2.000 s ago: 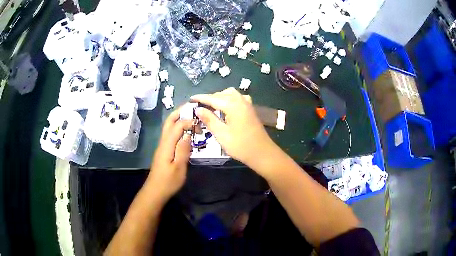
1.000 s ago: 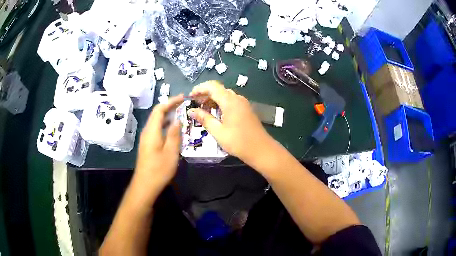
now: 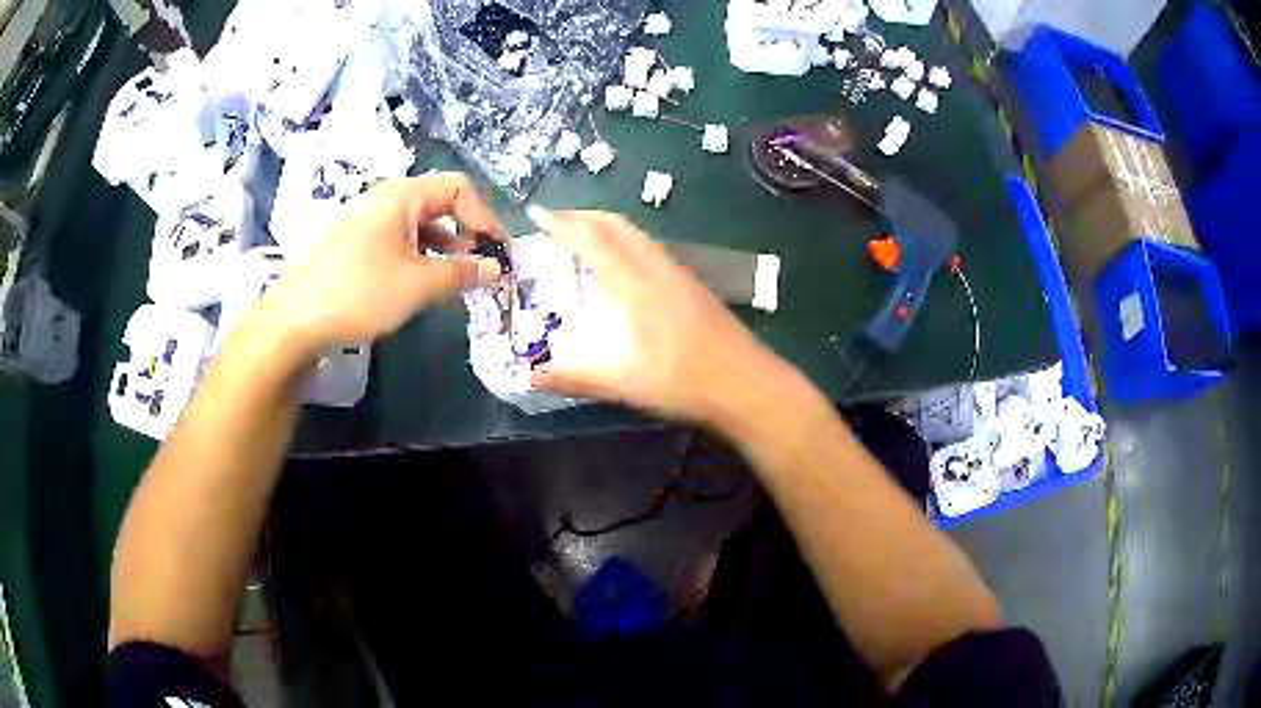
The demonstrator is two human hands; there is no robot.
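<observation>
A white plastic housing [image 3: 523, 383] with blue-purple wires inside lies near the bench's front edge. My right hand [image 3: 633, 321] holds it by its right side, with the thumb near its lower edge. My left hand [image 3: 391, 266] is at the housing's upper left and pinches a small black component [image 3: 491, 255] between thumb and fingers, at the housing's edge. The hands hide parts of the housing, so I cannot tell whether the component touches it.
Several white housings [image 3: 155, 371] are stacked at left. A clear bag [image 3: 519, 104] and small white pieces [image 3: 657, 185] lie at the top. A flat bar tool [image 3: 726, 273] lies right of my hand, and a hot glue gun [image 3: 907, 263] beyond it. A blue tray [image 3: 1072, 487] sits lower right.
My left hand has moved to the upper left and now pinches the black component. My right hand has opened around the housing's right side. The housing has shifted slightly left and tilted.
</observation>
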